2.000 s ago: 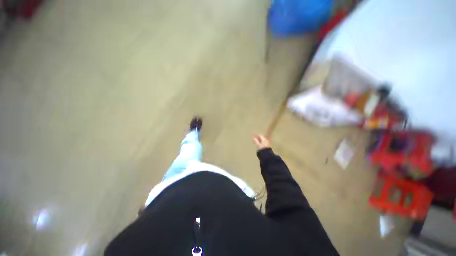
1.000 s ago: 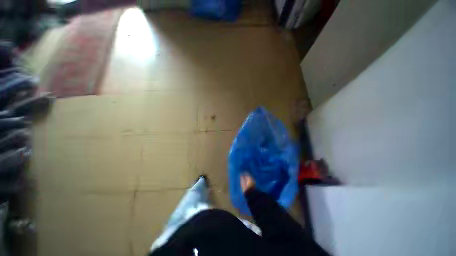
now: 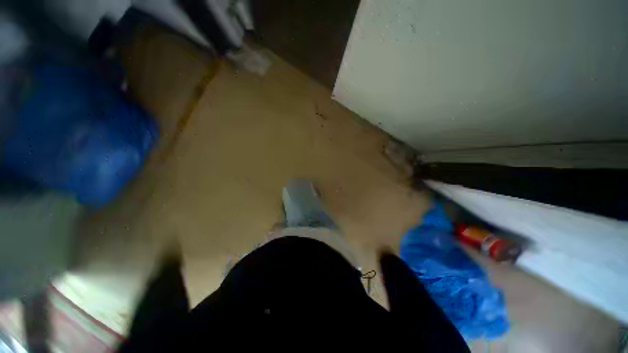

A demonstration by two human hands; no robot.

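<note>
A crumpled blue plastic bag (image 3: 454, 276) lies on the floor at the lower right, beside my right sleeve. A larger blue bag (image 3: 82, 138), blurred, stands at the upper left. My two dark sleeves show at the lower left and lower right. The left sleeve is blurred. Neither of my hands can be made out. One light-blue trouser leg shows below my dark top in the middle.
A tan floor (image 3: 234, 158) lies in front of me. A large pale panel (image 3: 482, 76) with a corner stands at the upper right. A red cylinder (image 3: 485, 241) lies beside the crumpled bag. A pale green surface (image 3: 34, 241) is at the left edge.
The view has turned and moved forward. The crumpled blue bag now shows at the lower right, and my right hand, seen over it before, is out of sight. The large panel fills the upper right.
</note>
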